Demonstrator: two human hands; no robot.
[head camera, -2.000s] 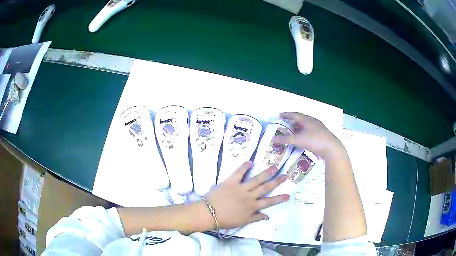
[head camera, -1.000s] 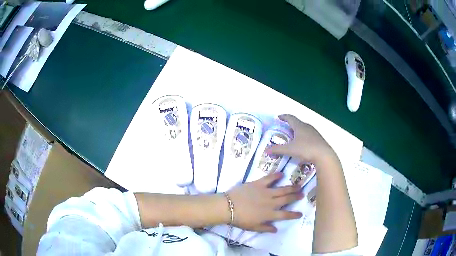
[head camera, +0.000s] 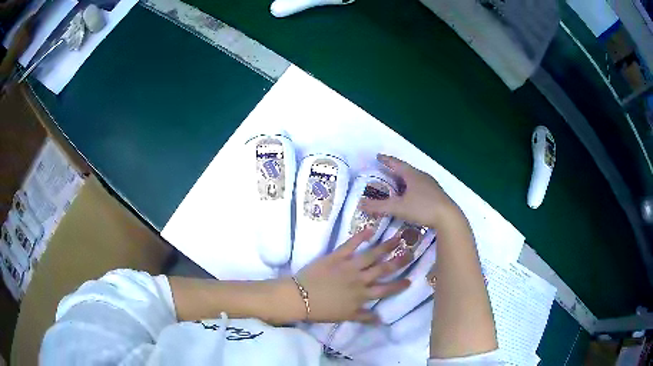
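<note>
Several white handheld devices lie side by side on a white sheet (head camera: 215, 193). The leftmost device (head camera: 276, 232) and the one beside it (head camera: 311, 239) show shiny panels with a purple round button. My right hand (head camera: 415, 196) grips the wide head of the third device (head camera: 351, 223), fingers at its top edge and thumb over its panel. My left hand (head camera: 347, 282) lies palm down with fingers spread across the lower parts of the devices, holding nothing. Another device (head camera: 408, 309) is partly hidden by my hands and right forearm.
Loose devices lie on the green belt at the top (head camera: 308, 6) and at the right (head camera: 542, 168). A printed record sheet (head camera: 519, 304) is at the lower right. A small white object with a cord (head camera: 93, 19) lies on papers at upper left. An open carton (head camera: 79, 264) is at lower left.
The view has turned and shifted right. My hands have moved leftward along the row, with my right hand now on the third device from the left. More devices lie behind them at the right.
</note>
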